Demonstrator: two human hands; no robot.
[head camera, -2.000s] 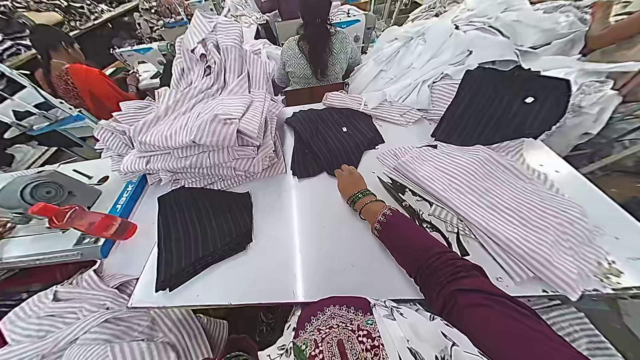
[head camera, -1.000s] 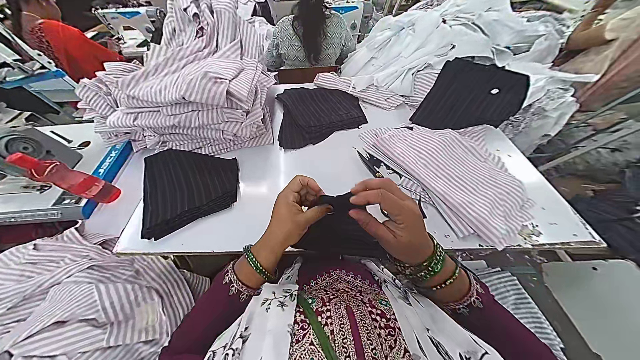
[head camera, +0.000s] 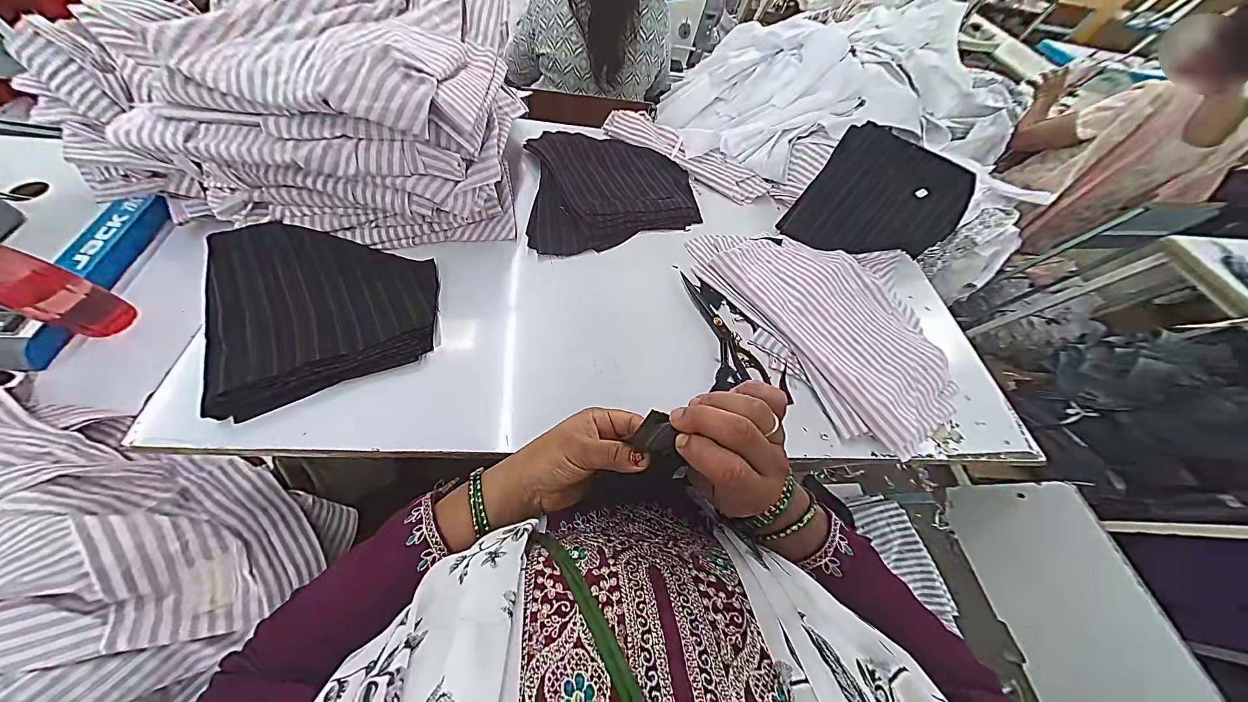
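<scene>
Close to my chest, at the table's near edge, my left hand (head camera: 583, 456) and my right hand (head camera: 736, 447) pinch a small piece of black fabric (head camera: 658, 436) between thumbs and fingers; its lower part is mostly hidden. Just beyond my right hand, fabric shears (head camera: 723, 336) lie on the white table (head camera: 585, 322), partly beside striped cloth pieces (head camera: 838, 331). Stacks of black pinstriped cut pieces rest at the left (head camera: 312, 312), at the back middle (head camera: 609, 190) and at the back right (head camera: 877, 190), the last with a small white tag on it.
A tall heap of striped garments (head camera: 312, 117) fills the back left. White cloth (head camera: 829, 78) is piled at the back right. A Jack sewing machine (head camera: 107, 244) with a red object (head camera: 58, 292) is at far left. People sit behind the table (head camera: 595, 49) and at right (head camera: 1150, 146).
Two seconds ago my right hand was at the middle black stack. Since then both hands have come together near my chest, holding black fabric. The view has tilted and moved closer to the table.
</scene>
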